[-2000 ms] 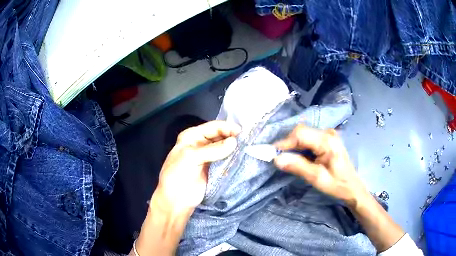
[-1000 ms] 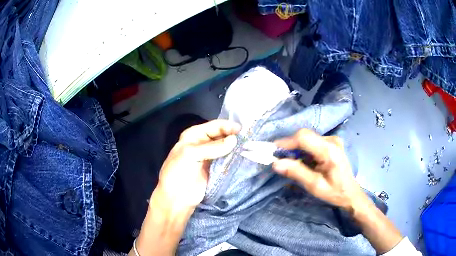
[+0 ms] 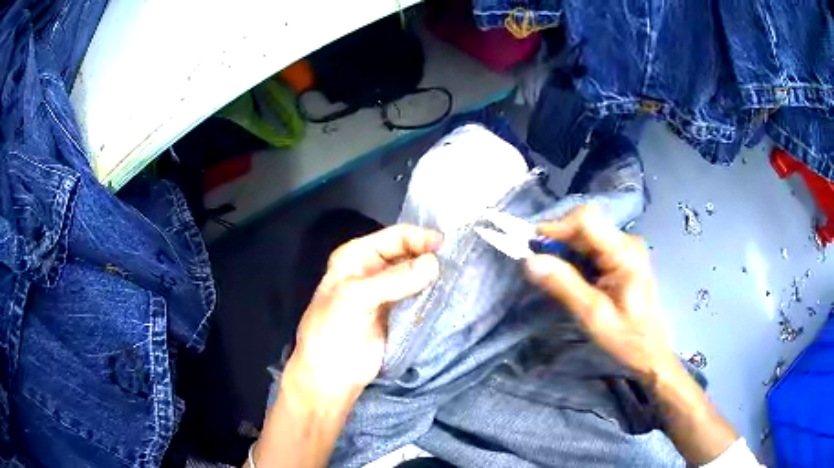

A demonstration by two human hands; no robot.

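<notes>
A pale grey-blue denim garment [image 3: 512,402], inside out, lies under both hands, with a white pocket bag [image 3: 462,174] at its top. My left hand [image 3: 357,302] pinches the garment's seam between thumb and fingertips. My right hand [image 3: 608,283] holds thread snips [image 3: 505,234] with short pale blades and a blue grip. The blades point left, over the seam just right of my left fingertips. Whether they touch the cloth is unclear.
Dark blue denim garments are piled at the left [image 3: 87,338] and hang at the upper right [image 3: 658,64]. A curved pale table [image 3: 210,64] has a shelf with black loops [image 3: 416,108]. Clippings dot the grey-blue floor [image 3: 722,265]. A red object [image 3: 809,192] and bright blue object [image 3: 805,402] are at the right.
My right hand and the snips have moved up and slightly right along the seam, and the blades show more apart. My left hand keeps its pinch almost unmoved.
</notes>
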